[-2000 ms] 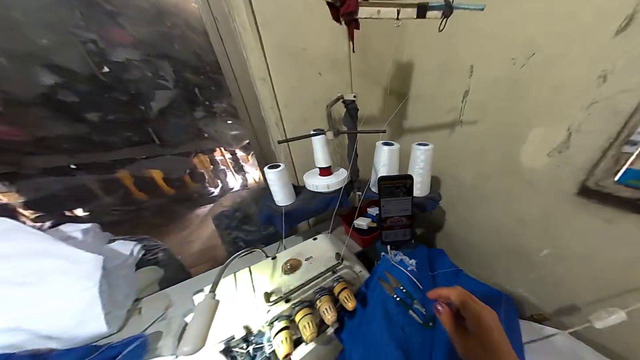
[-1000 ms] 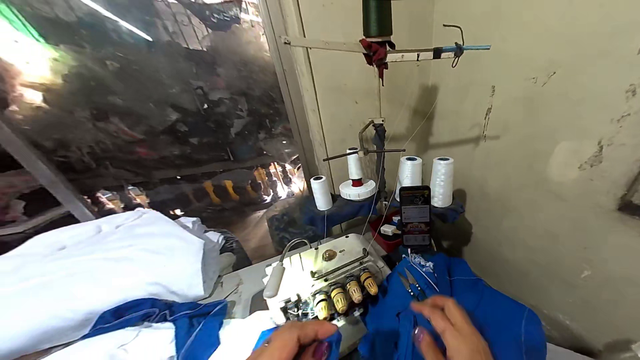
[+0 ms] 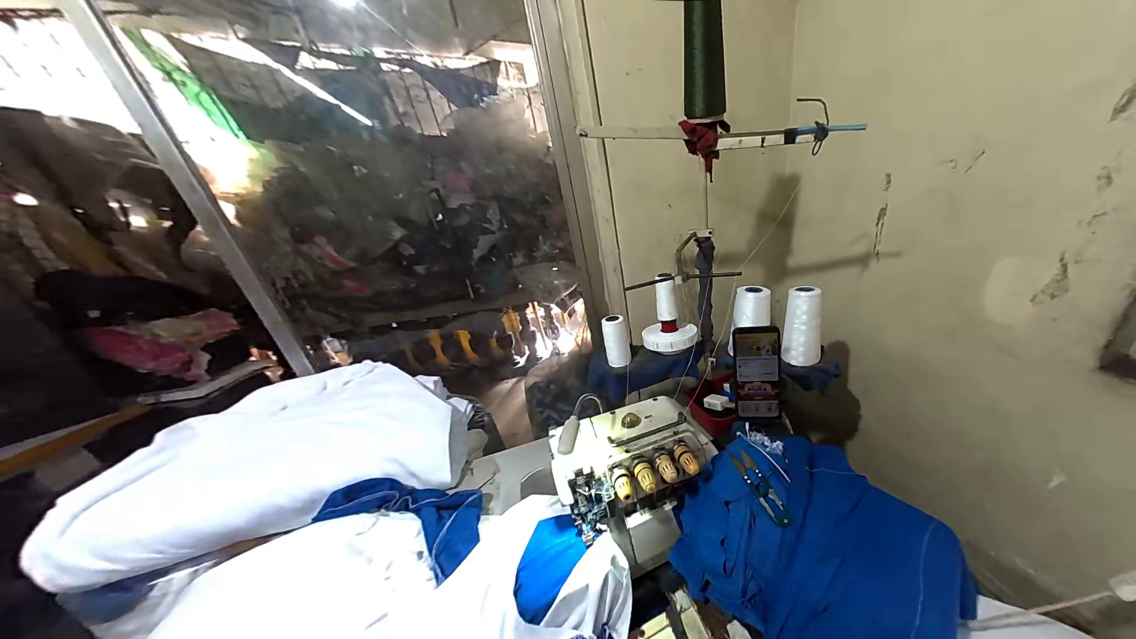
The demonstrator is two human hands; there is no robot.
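Neither of my hands shows in the head view now. An overlock sewing machine with several yellow-and-black tension dials stands at the centre. White fabric with a blue panel lies at its needle area, on the left side. On the right, a pile of blue fabric carries thread snips with pointed metal blades. White thread cones stand behind the machine. A smartphone with a lit screen is upright between the cones and the blue pile.
A heap of white fabric fills the left side. Overhead, a dark green thread cone sits on a stand with a crossbar. A red container is behind the machine. Beyond are a plain wall and a window frame.
Both hands, seen near the machine and the blue pile a second ago, are out of view. The white and blue fabric now shows at the machine's needle area. The view has swung left.
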